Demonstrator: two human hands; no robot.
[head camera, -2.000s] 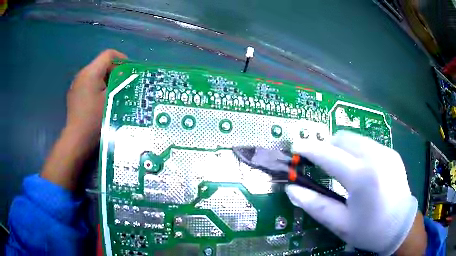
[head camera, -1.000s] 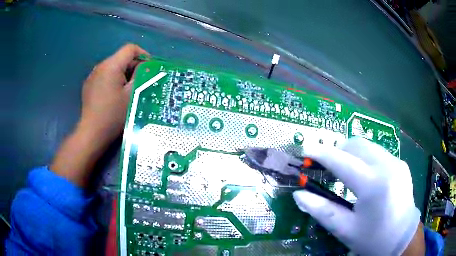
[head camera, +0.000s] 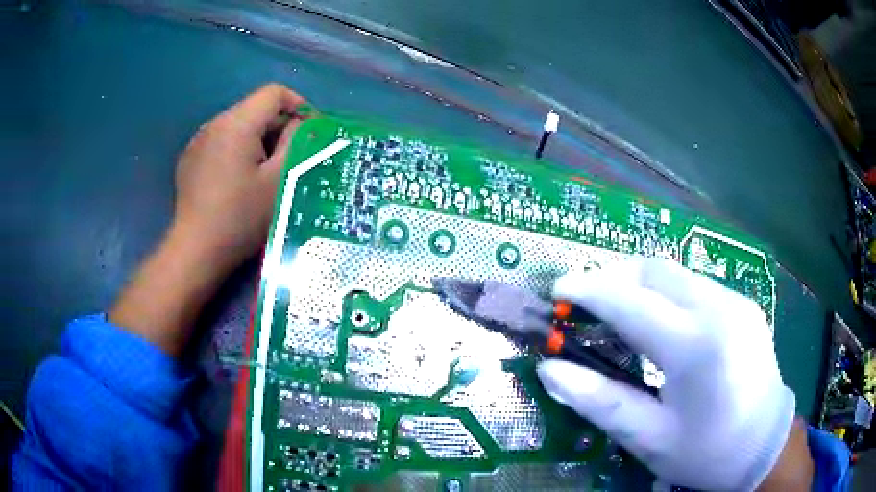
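Note:
A large green printed circuit board (head camera: 317, 269) lies solder side up, tilted in the view, with silvery solder areas and white outlines. My left hand (head camera: 231, 178), bare, holds the board's upper left corner; its fingertips are hidden at the edge. My right hand (head camera: 672, 365), in a white glove, holds diagonal cutters (head camera: 495, 306) with silver jaws, black handles and orange marks. The jaw tips are over the board's solder area, left of its middle; whether they touch it cannot be told. A wire lead with a white connector (head camera: 550, 123) sticks out past the board's top edge.
Green matting (head camera: 115, 106) covers the bench, with a worn dark seam running across behind the board. A red foam pad (head camera: 240, 423) shows along the board's left side. Part of an assembled power board (head camera: 845, 370) is at the right edge, with more parts above it.
The board and my left hand appear further right in the view. The cutters' tips have moved left across the board, nearer the ringed hole. More of the red pad shows.

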